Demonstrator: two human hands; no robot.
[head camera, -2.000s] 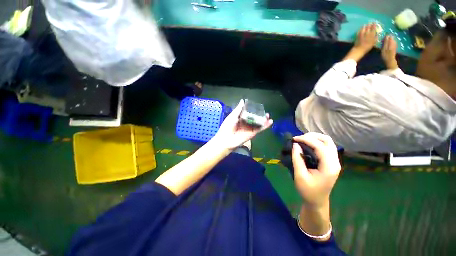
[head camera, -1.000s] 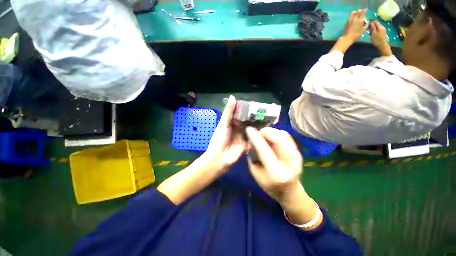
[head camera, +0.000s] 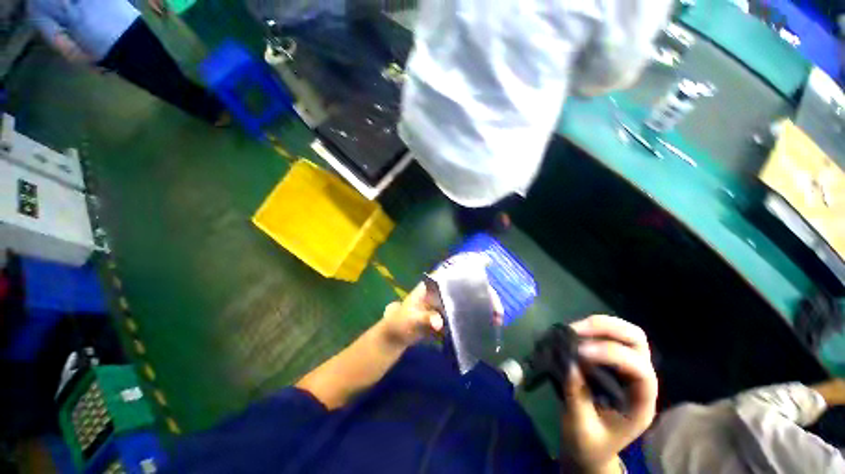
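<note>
A silver metal-cased electronic module is held up in my left hand, near the middle of the view. Its plain, shiny face is tilted towards me, and the fingers behind it are mostly hidden. My right hand is to the right, apart from the module, with a crumpled black cloth gripped in its fingers. The view is somewhat blurred.
A yellow crate and a blue stool stand on the floor. The green bench runs along the right, bearing a white bottle, thin sticks and a tan board. People in white stand ahead and at lower right.
The view has swung left and tilted. My right hand with the cloth has moved away from the module. The module now shows its plain metal face instead of the green-marked side.
</note>
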